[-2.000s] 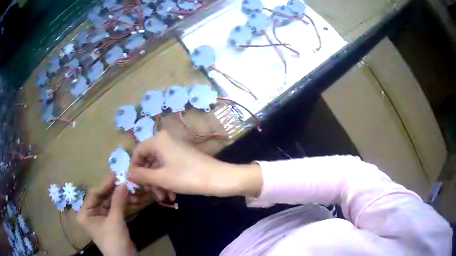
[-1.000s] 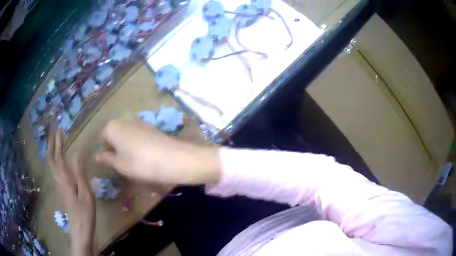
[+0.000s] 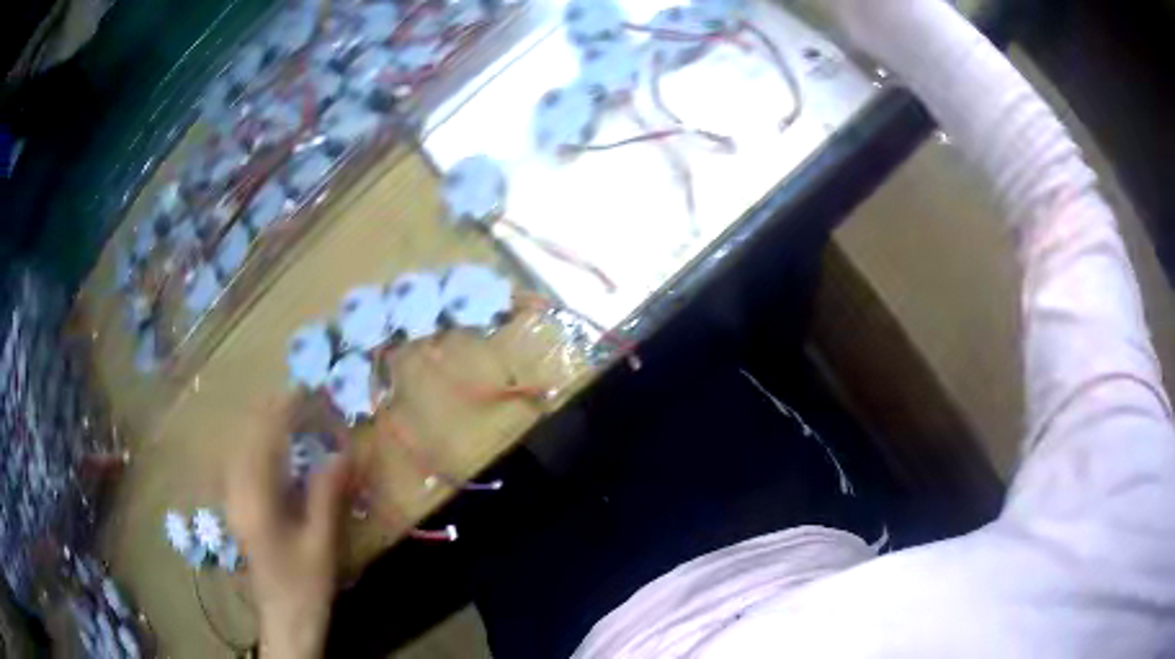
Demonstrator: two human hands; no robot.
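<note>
My left hand (image 3: 286,528) is blurred at the lower left, its fingers apart around a wired round unit (image 3: 311,454); whether it grips the unit cannot be told. Several pale blue round units (image 3: 416,304) lie in a group just above it, red and dark wires trailing right. Small white toothed pieces (image 3: 208,527) sit on bluish units at the lower left. My right arm, in a pale pink sleeve, reaches to the top right; the hand is cut off by the top edge.
A white sheet (image 3: 619,258) at upper centre bears several units. A large heap of wired units (image 3: 309,167) fills the upper left behind a shiny clear edge. More parts (image 3: 45,451) lie at the far left. A brown cardboard box (image 3: 934,283) stands right of the bench.
My right hand has left the bench units and moved up and right out of the picture, uncovering the group of units. My left hand has moved right, around a unit. The view has shifted.
</note>
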